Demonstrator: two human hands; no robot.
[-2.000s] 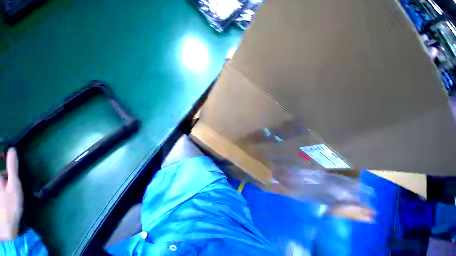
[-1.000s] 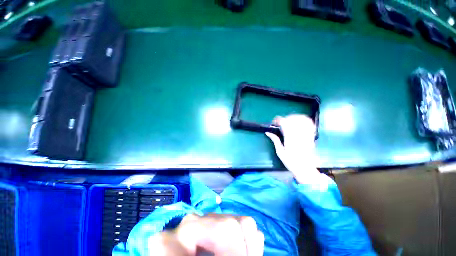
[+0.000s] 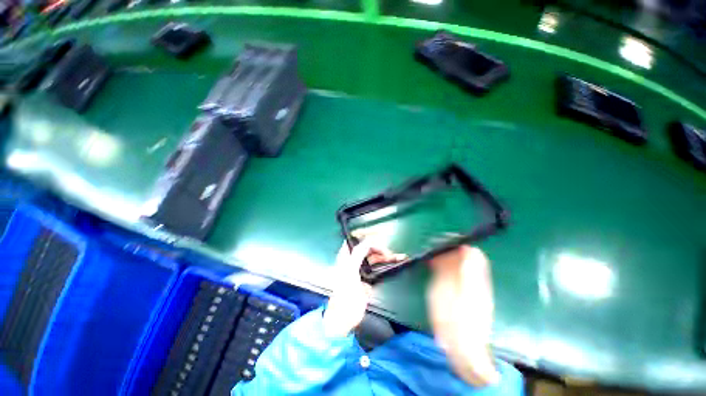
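A black rectangular protective sleeve with an empty middle is held tilted above the green bench. My left hand grips its left end, with fingers showing through the opening. My right hand is blurred and lies at the sleeve's near long side, its fingertips at the edge; whether it grips is hard to tell.
Dark unsleeved units stand in blocks at left. Handheld units lie spaced along the green-lined strip at the back, another further right. Blue crates with dark parts sit below the bench's left edge.
The sleeve has gone from lying on the bench to being held up and tilted. My left hand has moved from low near my body onto its left end. The view has turned left.
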